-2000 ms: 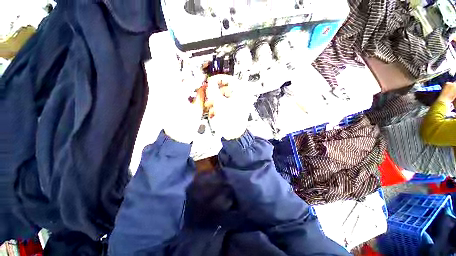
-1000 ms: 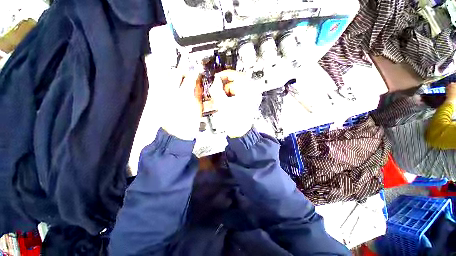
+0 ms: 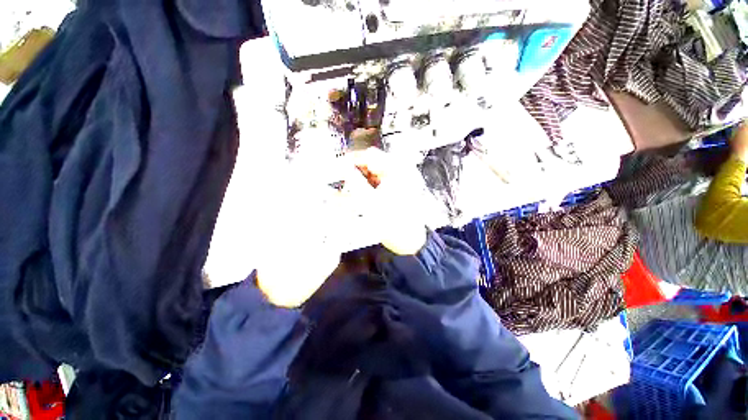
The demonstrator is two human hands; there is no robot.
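Note:
The overlock machine (image 3: 418,33) stands at the top, white with a blue end panel. Its needle area (image 3: 357,107) is a dark metal cluster at the left front. My right hand (image 3: 381,189) is strongly overexposed, with its fingers just below the needle area. My left hand (image 3: 299,267) is also washed out, lower and nearer my lap at the table's front edge. Glare hides the fingers and anything they hold. The navy garment (image 3: 123,189) hangs in a large heap to the left of the machine.
A dark tangle (image 3: 444,168) lies on the white table (image 3: 500,184). Striped fabric (image 3: 656,57) is piled at upper right, and more striped fabric (image 3: 558,262) fills a blue crate. Another blue crate (image 3: 677,361) stands lower right. A person's yellow sleeve (image 3: 722,201) shows at the right edge.
My left hand has drawn back from the needle area, down toward my lap. My right hand has moved slightly down, and more of the needle area shows.

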